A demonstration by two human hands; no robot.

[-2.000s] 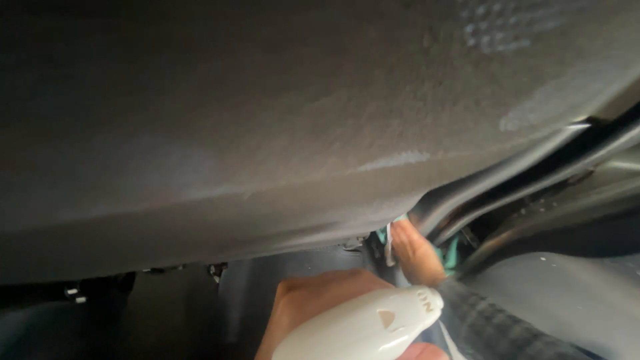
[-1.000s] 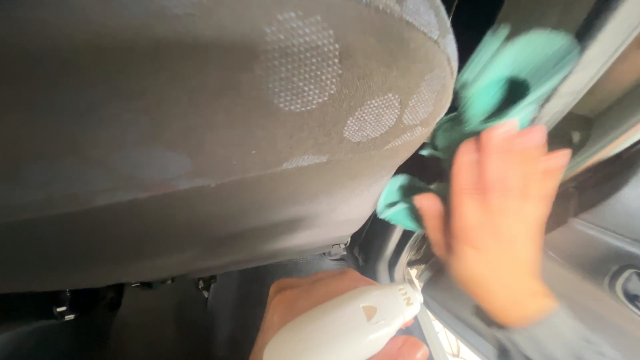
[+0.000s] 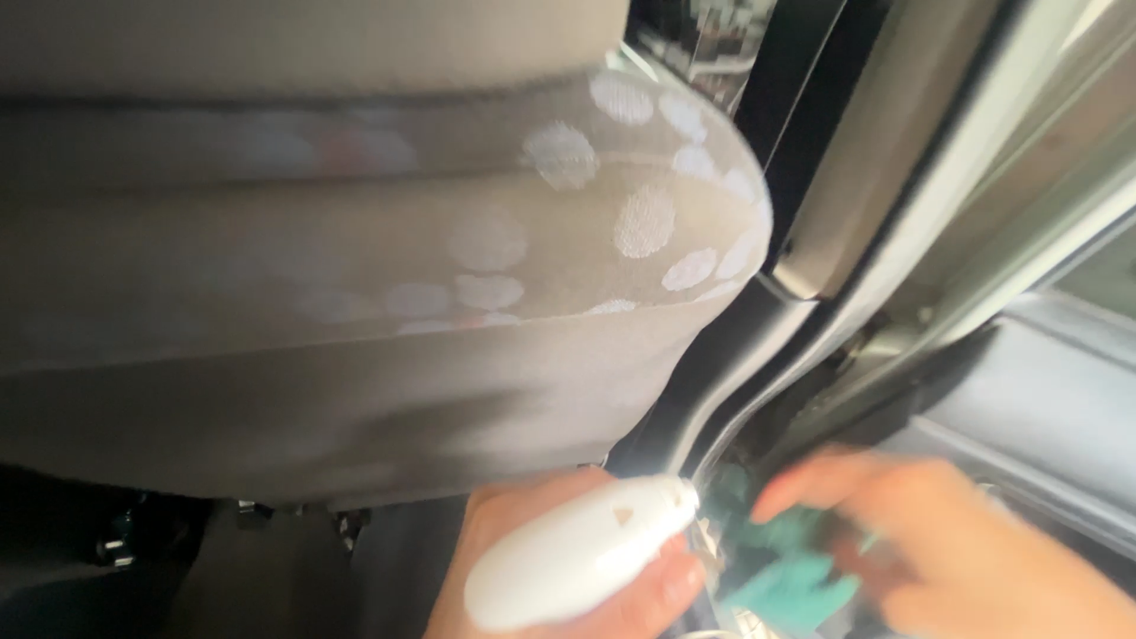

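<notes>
My left hand (image 3: 524,524) grips a white plastic spray bottle head (image 3: 577,555) at the bottom middle, its nozzle end pointing right. To its right, my right hand (image 3: 923,524) is blurred, with the fingers bent around a green cloth (image 3: 790,568). The cloth hangs crumpled beside the nozzle, low by the door sill. Above both hands is a car seat (image 3: 355,240) in grey-brown fabric with pale spots. The bottle's body is mostly hidden.
A dark door pillar trim (image 3: 799,115) and a rubber door seal (image 3: 896,231) run down the right of the seat. An open car door's panel (image 3: 1047,399) stands at the right. Metal seat fittings (image 3: 115,541) show under the seat at the lower left.
My right hand and the green cloth have moved down from beside the seat's edge to near the spray nozzle. My left hand still holds the bottle. The view has shifted, showing more of the seat.
</notes>
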